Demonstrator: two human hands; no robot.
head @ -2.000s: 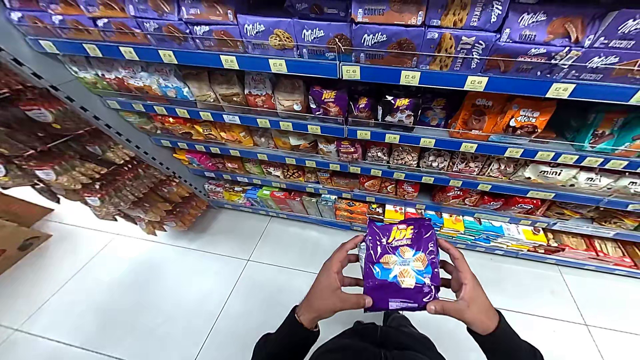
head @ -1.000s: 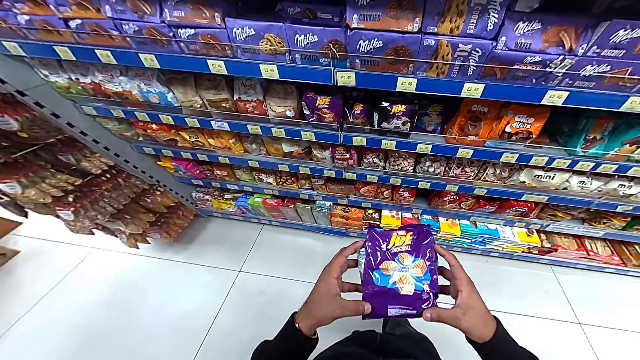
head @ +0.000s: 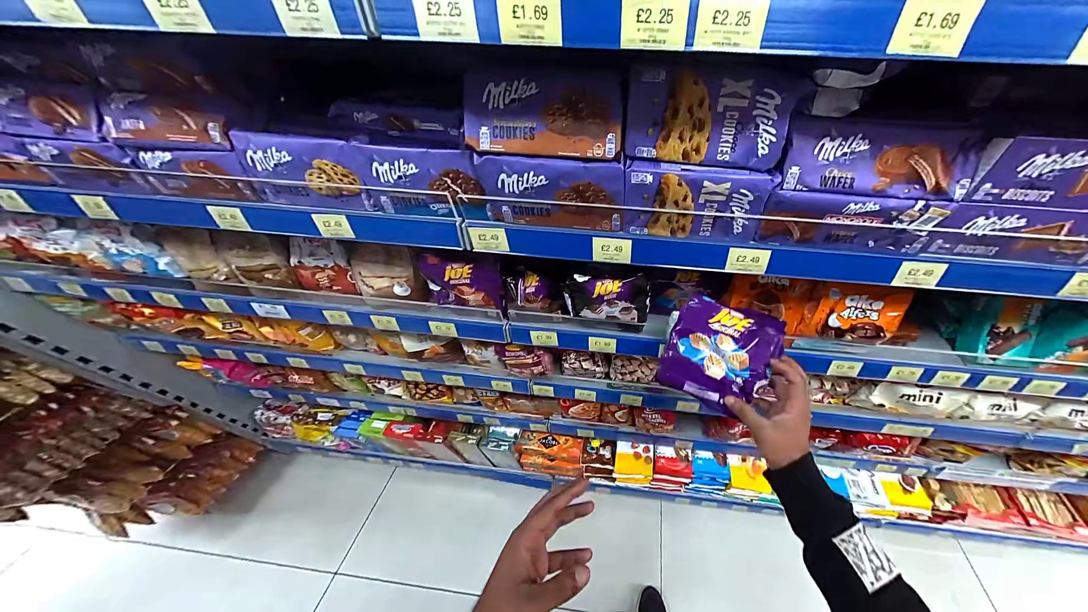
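Note:
A purple bag of Joe wafers is pinched at its lower right corner by my right hand, thumb in front. The bag is tilted and held up before the shelf that carries other Joe bags, covering part of that shelf's edge. My left hand is lower, over the floor, with its fingers apart and nothing in it. Whether the bag touches the shelf cannot be told.
Milka biscuit packs fill the shelf above. Orange Alka bags stand right of the held bag. Lower blue shelves hold boxes and bars. Brown packs hang on a rack at the left. A shoe shows on the tiled floor.
My left hand has let go of the purple bag. My right hand has lifted it up and to the right, toward the shelves. The view has tilted up.

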